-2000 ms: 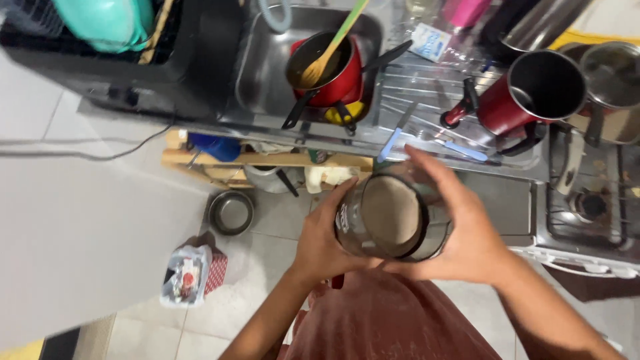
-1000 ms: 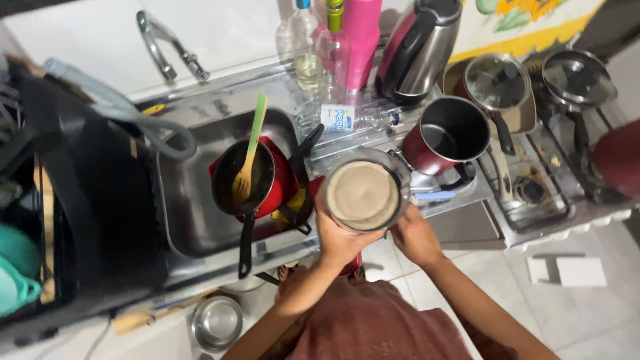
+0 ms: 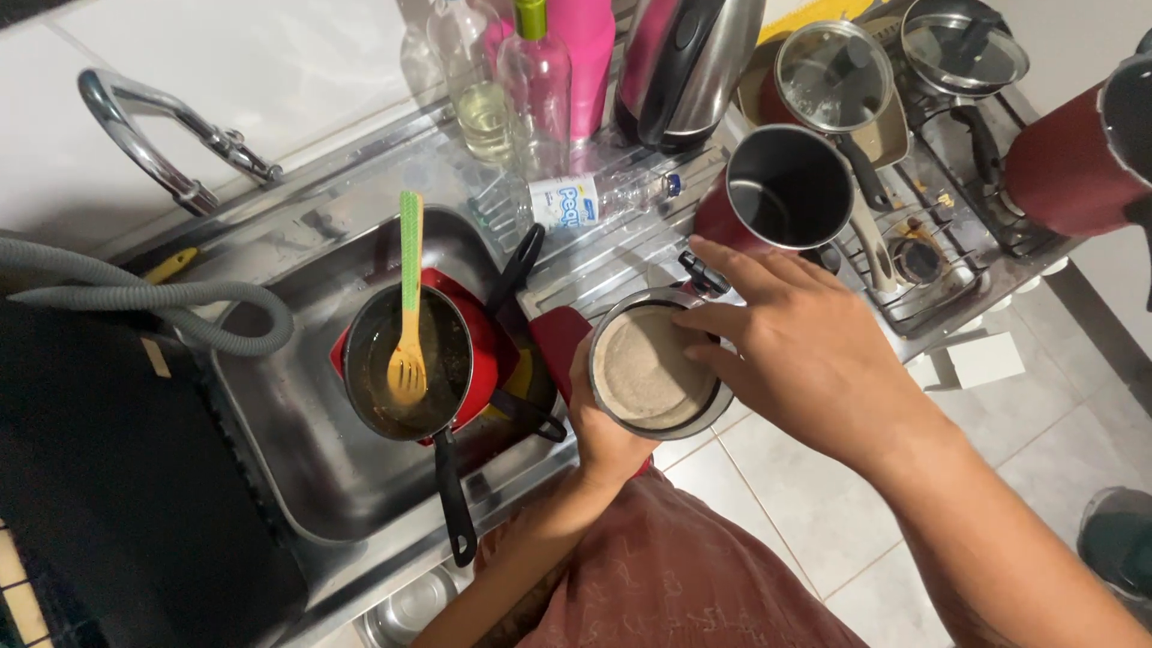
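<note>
My left hand (image 3: 607,436) holds a clear round container (image 3: 657,364) from its left and lower side, in front of the sink's edge. Inside the container shows a flat, pale brown surface; whether it is a disc or a filling I cannot tell. Over the right part of its rim is my right hand (image 3: 783,333), fingertips at the opening and fingers apart; whether they grip anything is unclear. Just beyond the right hand stands a dark red pot (image 3: 787,193) with a dark inside. A red object (image 3: 560,346) is partly hidden behind the left hand.
The steel sink (image 3: 310,486) holds a pan (image 3: 360,387) with a slotted wooden spatula (image 3: 409,297) over a red pot. A plastic bottle (image 3: 612,200) lies on the drainboard, before glass bottles (image 3: 535,99) and an electric kettle (image 3: 688,72). Lidded pans (image 3: 832,76) stand at the stove (image 3: 954,270).
The right hand has moved from the container's lower right side up to its rim. The left hand still holds the container. The view has shifted.
</note>
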